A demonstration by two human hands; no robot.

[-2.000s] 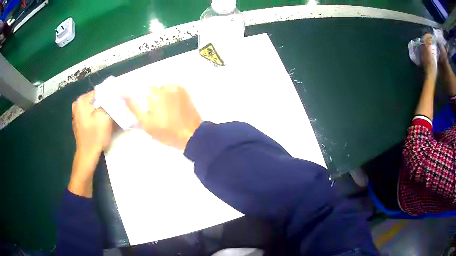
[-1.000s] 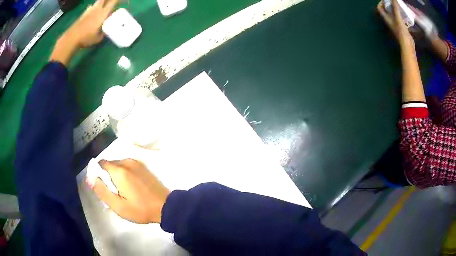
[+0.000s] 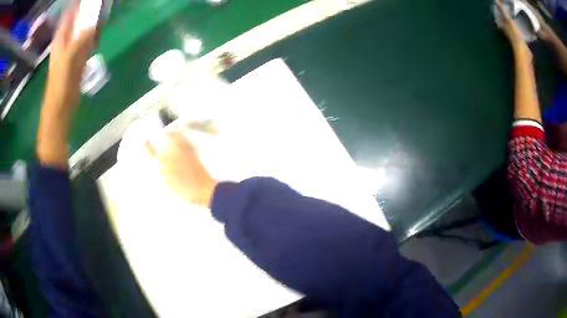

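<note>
My left hand [image 3: 67, 68] is raised over the green belt at the upper left, its fingers around a white unit [image 3: 88, 15] cut by the top edge. My right hand [image 3: 180, 163] is over the white sheet [image 3: 248, 248], blurred and overexposed. A white cloth [image 3: 138, 141] shows at its fingertips, its edges lost in glare. The bottle [image 3: 168, 67] stands at the sheet's far edge beside the pale rail, washed out.
Another white unit [image 3: 94, 74] lies on the green belt [image 3: 140, 56] under my left hand. The worn rail [image 3: 267, 38] divides belt and dark green bench [image 3: 398, 93]. A coworker's hands [image 3: 519, 31] hold a white part at the upper right.
My left hand has left the right hand's side, reached over the belt, and now has a white unit. My right hand moved down with the cloth, then back up slightly. The view has shifted.
</note>
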